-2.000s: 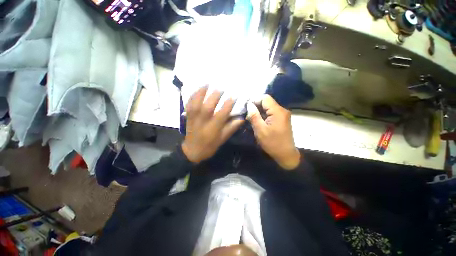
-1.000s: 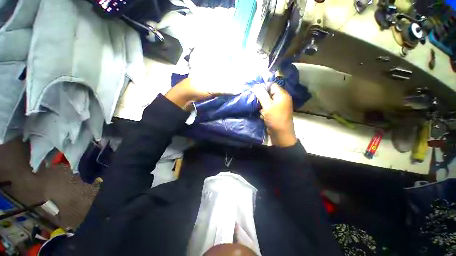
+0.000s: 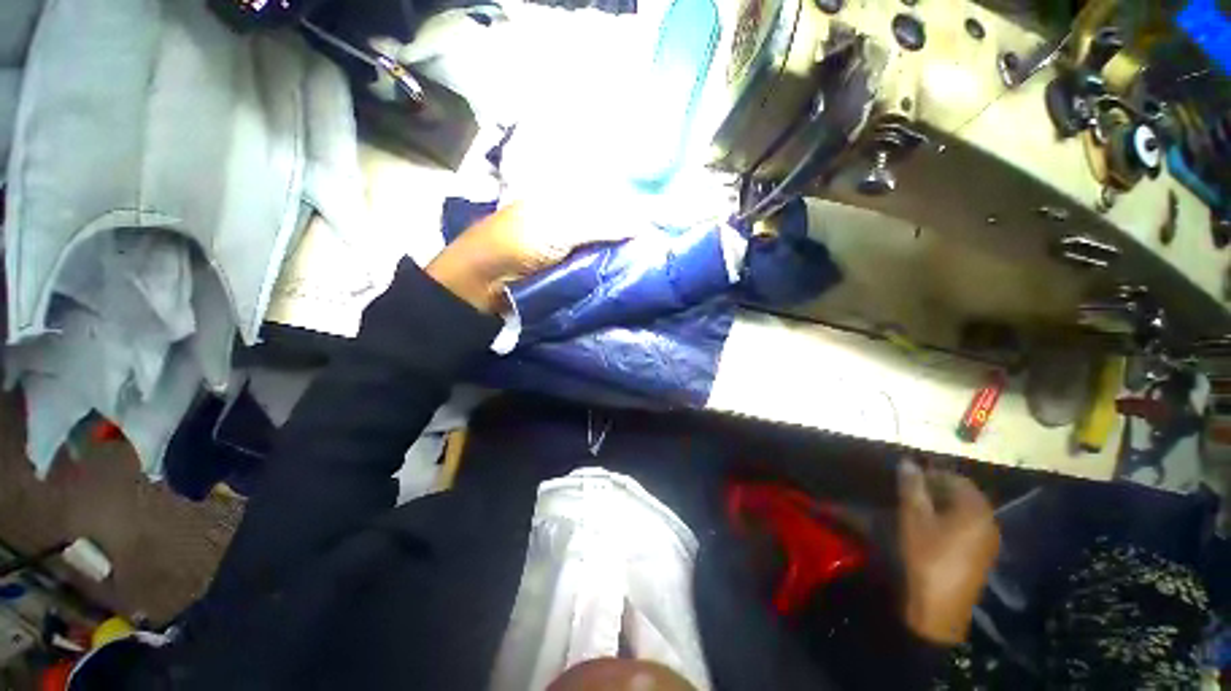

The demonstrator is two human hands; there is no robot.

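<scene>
Navy shiny fabric (image 3: 621,338) lies bunched at the front of the machine bed and hangs over the table edge. A pale padded panel (image 3: 574,128), bleached white by the lamp, lies beyond it. My left hand (image 3: 500,257) rests on the fabric and panel at their left side, its fingers lost in glare. My right hand (image 3: 948,547) is off the work, below the table edge at the right; its fingers are partly curled and I cannot tell if it holds anything. The needle area is hidden by glare.
The cream sewing machine (image 3: 999,149) spans the right. A turquoise strip (image 3: 686,88) lies beyond the work. A red lighter (image 3: 983,405) and a yellow-handled tool (image 3: 1102,405) lie on the table. Grey quilted pieces (image 3: 149,149) hang at the left. A red object (image 3: 799,547) is under the table.
The panel has been folded back, exposing navy fabric. My left hand has moved to the fabric's left side. My right hand has left the work and moved down to the right.
</scene>
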